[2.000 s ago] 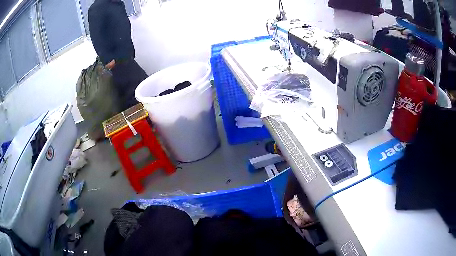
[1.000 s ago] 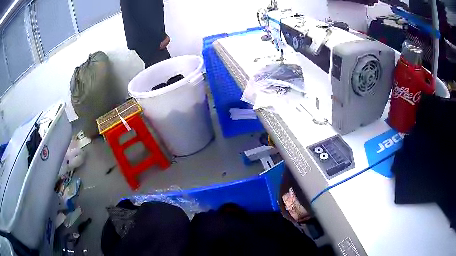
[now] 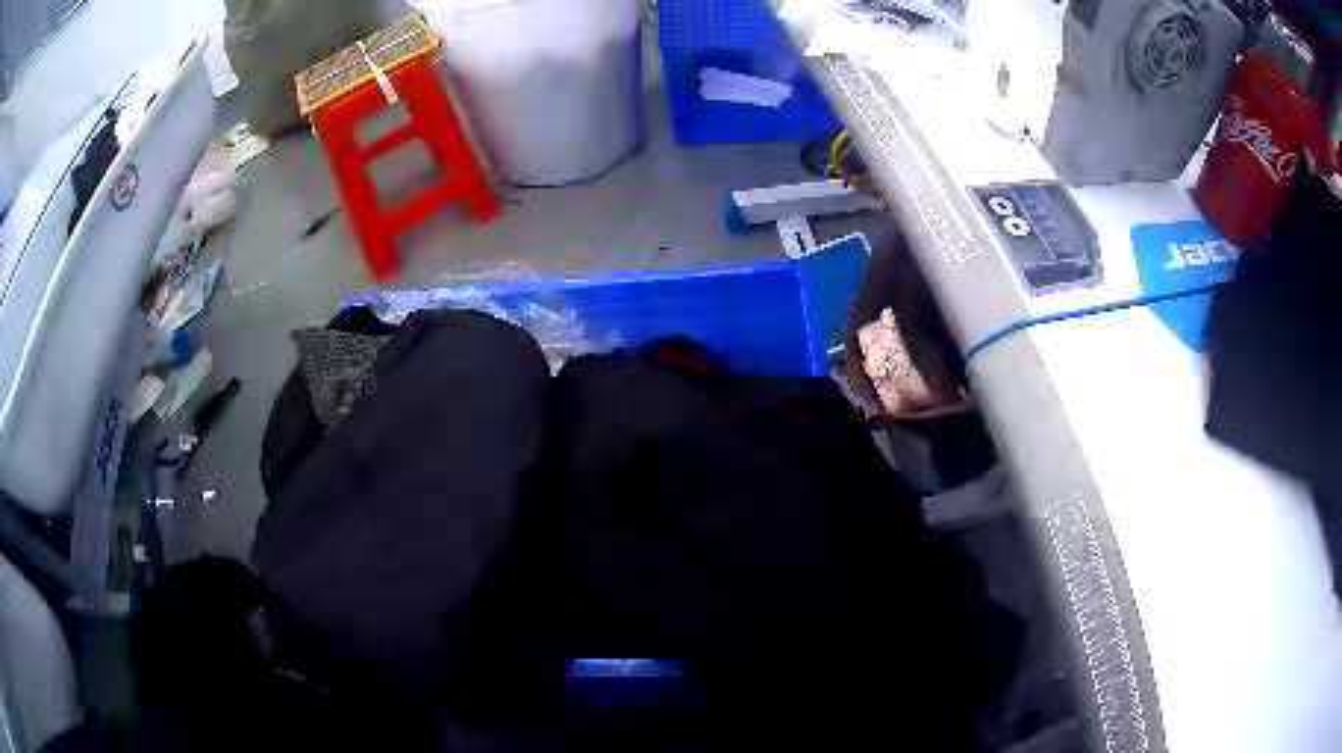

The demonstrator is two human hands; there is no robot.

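A large heap of black garments [image 3: 412, 500] lies in front of me at the bottom centre, in and over a blue plastic crate [image 3: 721, 309]. A grey patterned cloth [image 3: 342, 371] shows at its left edge, and clear plastic film lies along the crate's back rim. Neither of my hands can be made out. Dark shapes at the bottom left and the right edge are too dark to tell from cloth or sleeve.
The white machine table [image 3: 1222, 486] runs down the right, with a machine end [image 3: 1141, 88], a red bottle [image 3: 1254, 147] and a blue cord. A red stool [image 3: 405, 155], white tub [image 3: 552, 96] and white bin [image 3: 103, 250] stand beyond. Scraps litter the floor at left.
The view has tilted down, so the black heap fills more of the picture and the machine sits higher. The person standing at the back has left the view.
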